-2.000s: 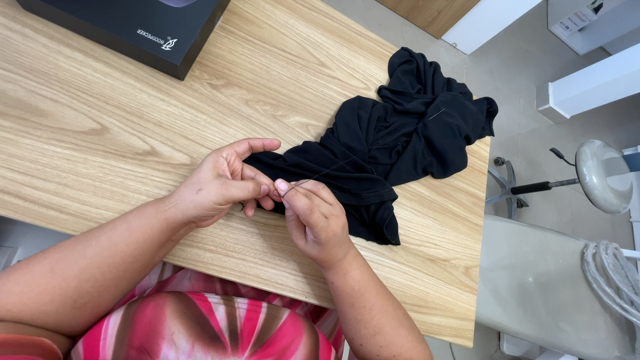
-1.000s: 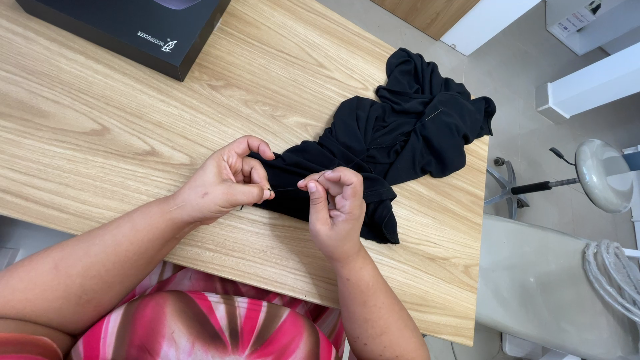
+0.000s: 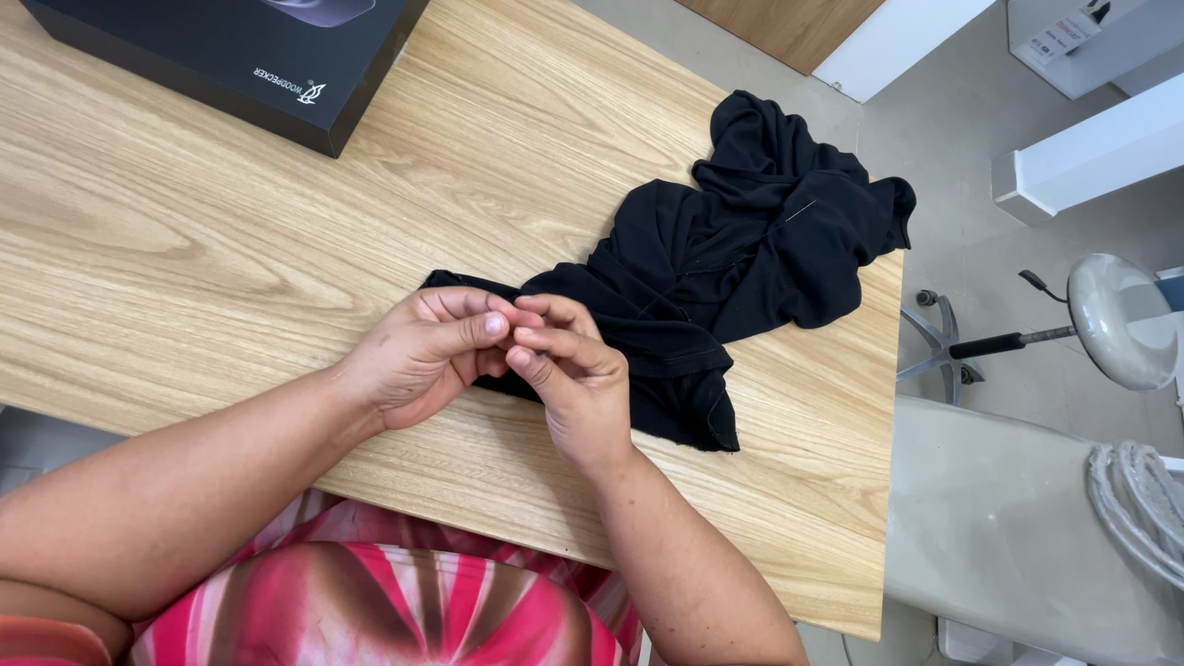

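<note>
A crumpled black cloth garment (image 3: 684,250) lies across the wooden table, with a raw edge at its near end and a short light thread line on its upper part. Over its left end, my left hand (image 3: 430,356) and my right hand (image 3: 578,379) meet at the fingertips. Thumb and forefinger are pinched together on my left hand. The fingers of my right hand are bent close against them. Whatever is between the fingertips is too small or too hidden to make out.
A black Woodpecker box (image 3: 305,111) stands on the wooden table (image 3: 231,222) at the upper left. Beyond the table's right edge are a grey stool (image 3: 1110,319) on a wheeled base, a pale padded surface (image 3: 999,490) and a coiled hose (image 3: 1133,499).
One second ago my hands were apart with a thin dark thread between them; now their fingertips are together. The garment and the box have not moved.
</note>
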